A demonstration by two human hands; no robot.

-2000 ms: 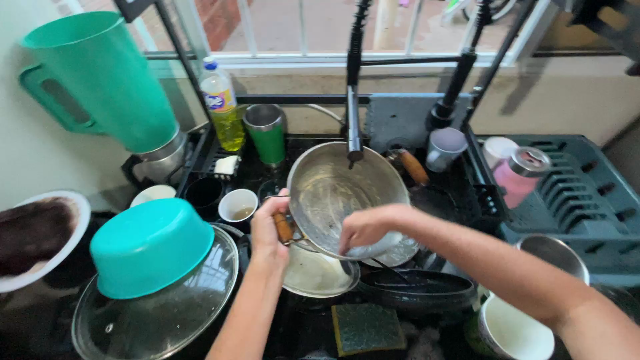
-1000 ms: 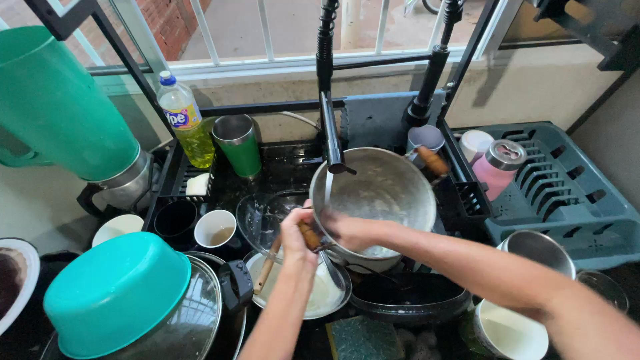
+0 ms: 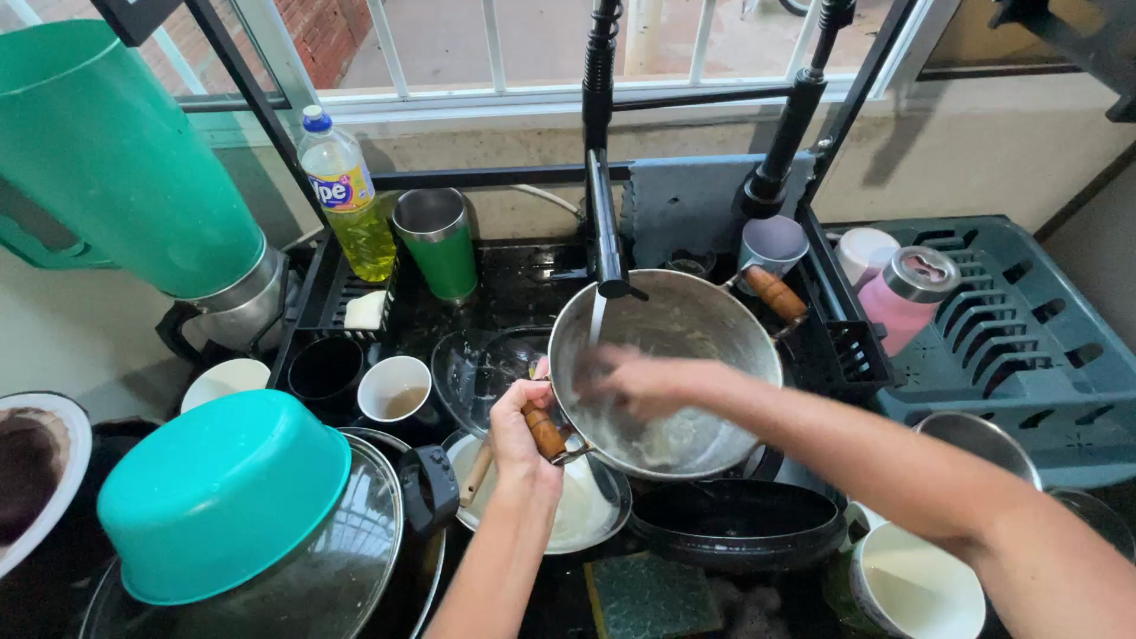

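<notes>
A metal pot (image 3: 710,337) with two wooden handles is tilted under the black spring faucet (image 3: 608,257), and water runs into it. My left hand (image 3: 524,435) grips the wooden handle (image 3: 543,431) on the pot's near left side. Inside the pot is my right hand (image 3: 626,382), blurred, at the inner wall beside the stream; whether it holds anything does not show. Below the pot lie a plate (image 3: 577,510) with whitish residue and a black oval pan (image 3: 737,524). A green scouring pad (image 3: 652,596) rests at the near edge.
At left, a turquoise bowl (image 3: 222,497) sits on a glass lid (image 3: 346,541), near a green blender jar (image 3: 124,160). A dish soap bottle (image 3: 351,195), green tumbler (image 3: 437,244) and white mug (image 3: 395,389) stand behind. A grey dish rack (image 3: 1021,337) and several cups are at right.
My right hand has moved from the pot's lower wall to its left inner side by the water. My left hand keeps its grip on the handle. The view has shifted somewhat.
</notes>
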